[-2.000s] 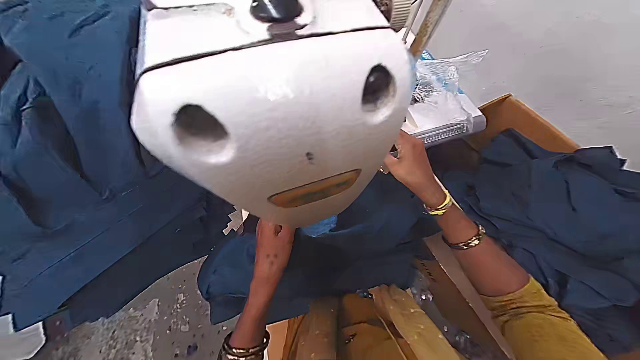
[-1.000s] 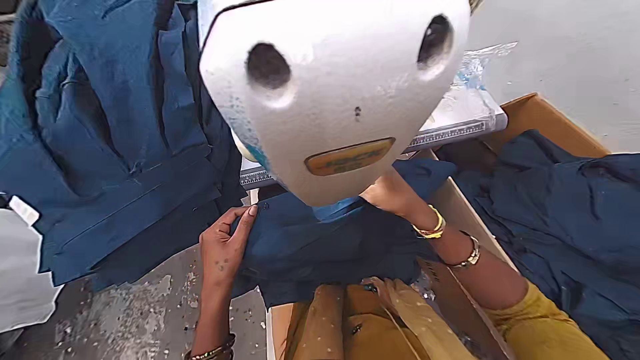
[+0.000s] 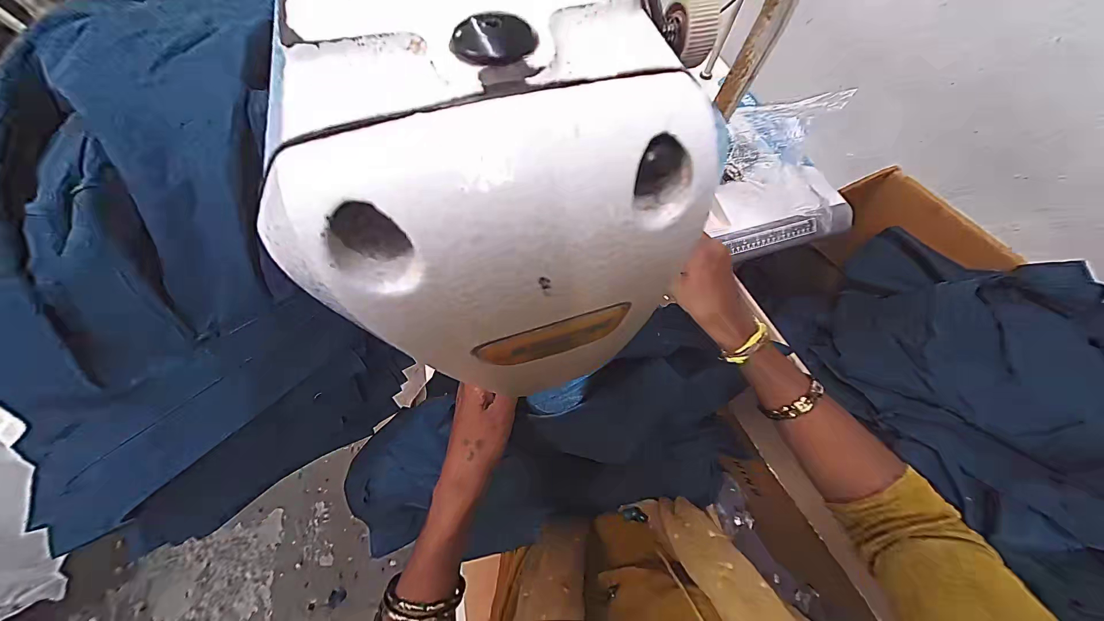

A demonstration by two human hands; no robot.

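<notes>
The white head of a sewing machine fills the upper middle of the head view. Dark blue fabric lies beneath it and hangs toward my lap. My left hand reaches under the lower edge of the machine head; its fingers are hidden, and so is whatever they touch. On the right side of the head, my right hand is beside the machine at the blue fabric, its fingertips mostly hidden. Needle and presser foot are out of sight behind the head.
A large pile of blue fabric lies at left, with white cloth at its edge. More blue fabric rests in a cardboard box at right. A clear plastic bag sits on the machine bed near a printed scale.
My left hand, visible with thumb and fingers apart left of the machine head one second ago, has moved in under it. The view has shifted noticeably.
</notes>
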